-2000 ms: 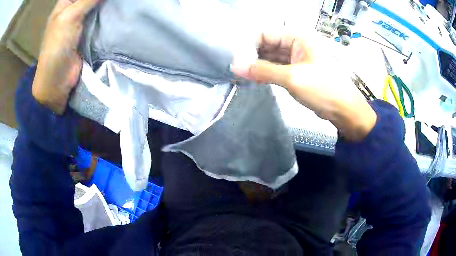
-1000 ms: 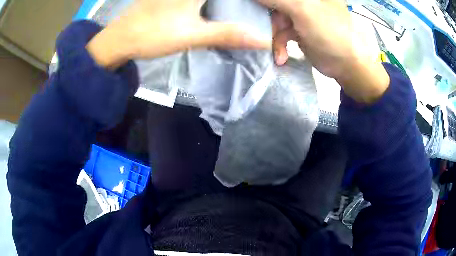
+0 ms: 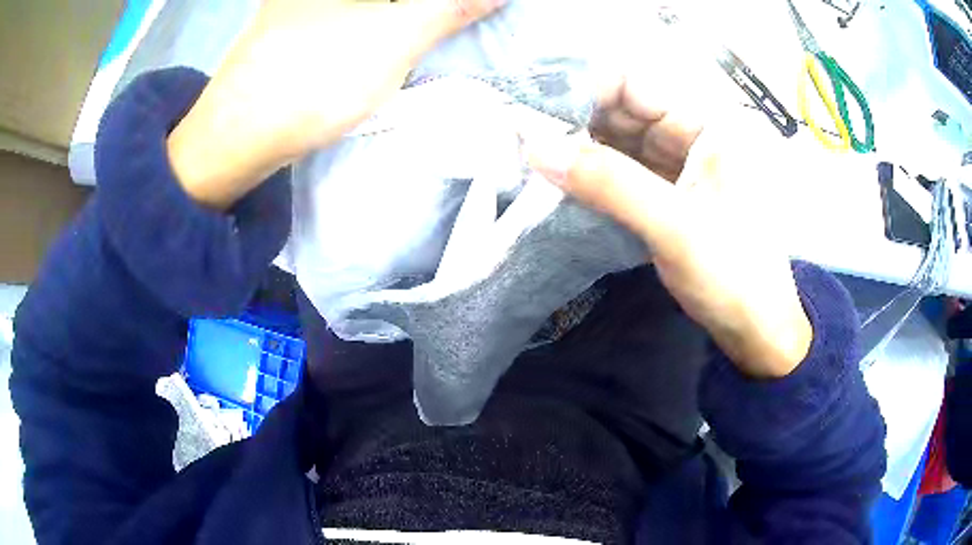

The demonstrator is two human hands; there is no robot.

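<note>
A grey main panel hangs over the table's front edge above my lap, with white backing showing at its left and a narrow white strip running across it. My left hand reaches over the top left of the cloth; its fingertips are near the top edge of the picture, and what they hold cannot be made out in the glare. My right hand pinches the cloth between thumb and fingers at the centre, palm partly turned up.
Scissors with yellow and green handles, black thread snips and a dark flat object lie at the right. Grey-white strands hang over the table's right front. A blue basket and scraps are below left.
The cloth has been turned and bunched, so more white backing shows. My right hand has moved down and turned its palm up. The snips and scissors are uncovered again.
</note>
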